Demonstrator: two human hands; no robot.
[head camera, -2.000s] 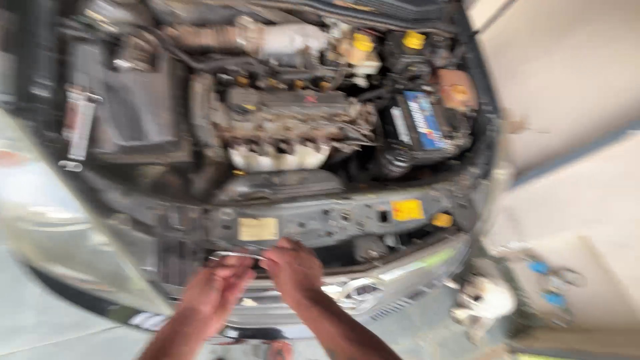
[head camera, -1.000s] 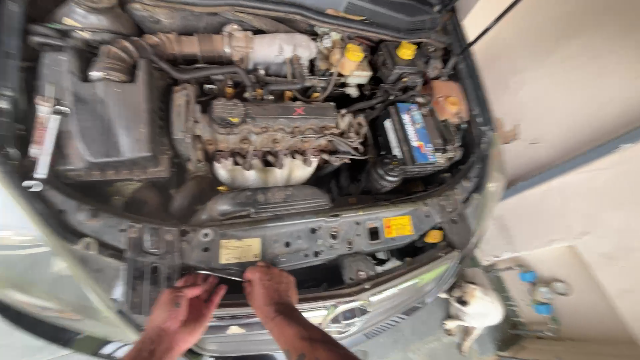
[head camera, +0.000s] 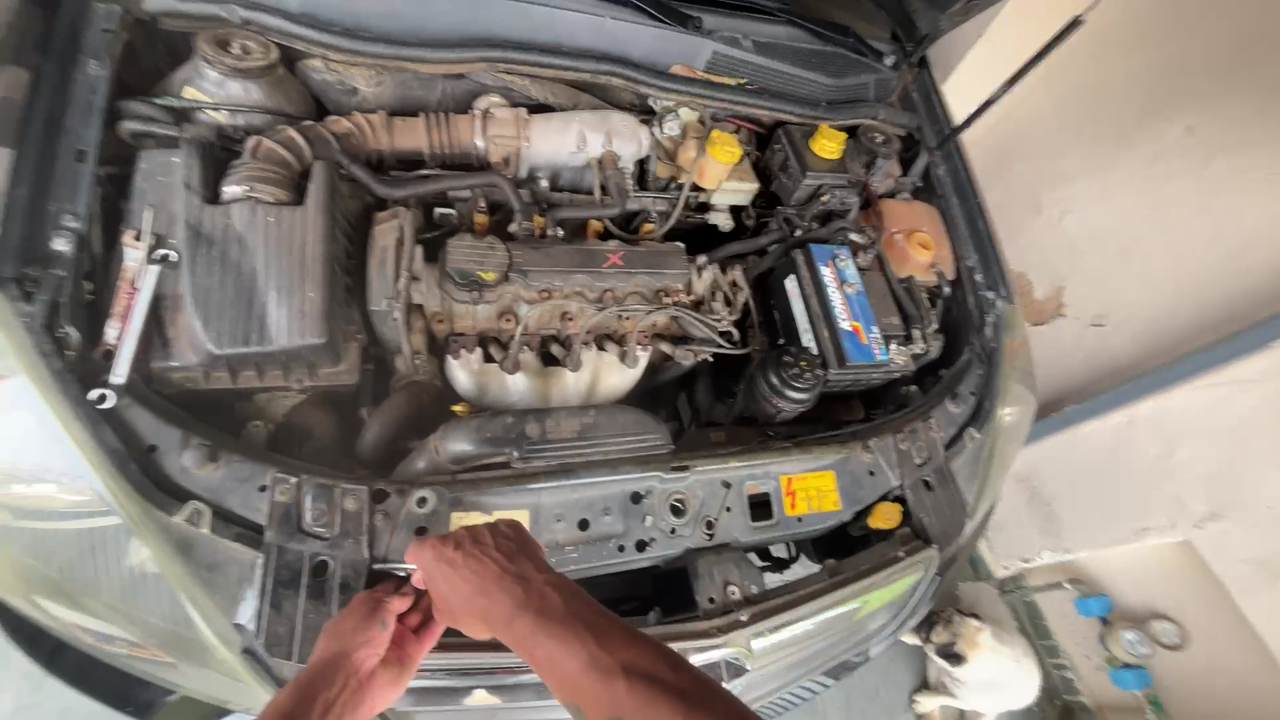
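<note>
Both hands meet over the gap between the radiator support panel (head camera: 600, 520) and the front grille (head camera: 800, 640) of a car with its hood up. My right hand (head camera: 480, 580) is closed around a thin metal rod or tool (head camera: 393, 568), whose short end shows at the left of the fingers. Just below and left, my left hand (head camera: 375, 630) has its fingers curled up against the right one; whether it grips anything is hidden. A pale sticker (head camera: 490, 519) on the panel is partly behind my right hand.
A combination wrench (head camera: 131, 335) lies beside the air filter box (head camera: 240, 280). The engine (head camera: 560, 290), the battery (head camera: 845, 305) and a yellow-capped reservoir (head camera: 720, 160) fill the bay. A dog (head camera: 985, 650) lies on the floor near blue-handled gauges (head camera: 1128, 640).
My right hand has moved left along the front panel and now partly covers the pale sticker, which was uncovered one second ago. The two hands are closer together.
</note>
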